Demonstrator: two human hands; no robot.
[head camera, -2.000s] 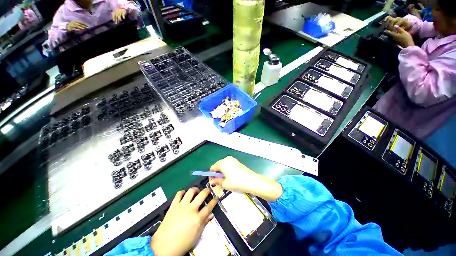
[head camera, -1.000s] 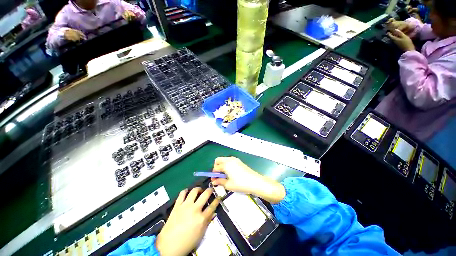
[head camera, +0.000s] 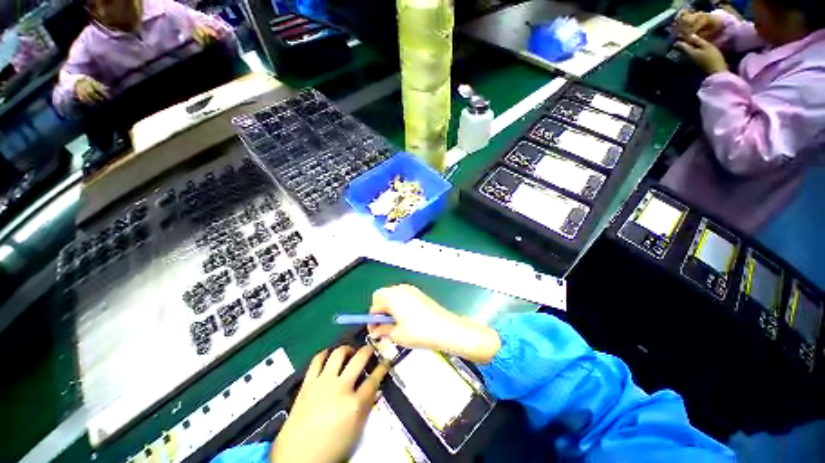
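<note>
My right hand (head camera: 412, 321) holds a slim blue-violet tool (head camera: 362, 319) over the upper end of an open phone housing (head camera: 439, 387). The housing has a large white area with yellow edge strips and lies in a black tray. My left hand (head camera: 330, 407) rests with spread fingers at the upper end of the housings, its fingertips close to my right hand. It covers part of a second housing (head camera: 384, 440) beside the first. The tool's working tip and the spot it touches are hidden by my right hand.
A white board (head camera: 136, 362) with rows of black modules (head camera: 258, 301) is at left, a clear tray (head camera: 308, 149) behind it. A blue bin (head camera: 398, 194) with tan scraps stands ahead. Phone trays (head camera: 552, 167) are at right. A sticker strip (head camera: 226, 407) lies front left. People in pink smocks work beyond.
The whole view has shifted slightly, so the bench things sit a little further left. Both hands keep about the same place on the housings, and the tool stays in my right hand.
</note>
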